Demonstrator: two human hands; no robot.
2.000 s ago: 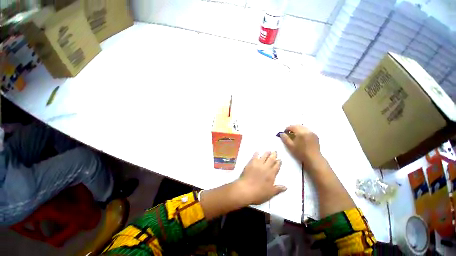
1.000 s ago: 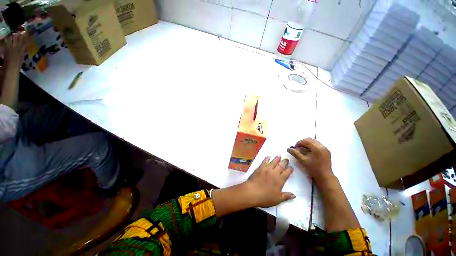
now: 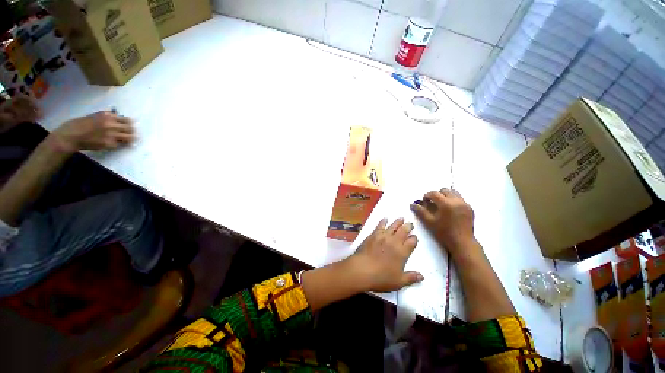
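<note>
An orange retail box (image 3: pixel 355 186) with a dark slot in its top stands upright on the white table in front of me. My left hand (image 3: pixel 386 258) lies on the table to the right of the box's near end, palm down with fingers apart, and holds nothing that I can see. My right hand (image 3: pixel 446 217) rests on the table further right. It pinches a small dark object (image 3: pixel 418 205) between thumb and fingers; what it is cannot be told. Neither hand touches the box.
A large brown carton (image 3: pixel 587 182) stands right, above several orange boxes (image 3: pixel 631 309). A crumpled clear bag (image 3: pixel 545 286) and tape roll (image 3: pixel 592 348) lie near it. Another tape roll (image 3: pixel 423 108) and a bottle (image 3: pixel 413 45) are at the back. Another person's hand (image 3: pixel 102 131) is at left.
The other person's hand has come onto the table at left, over where the yellow-green strip lay. The camera view has shifted. My hands and the orange box stay nearly in place.
</note>
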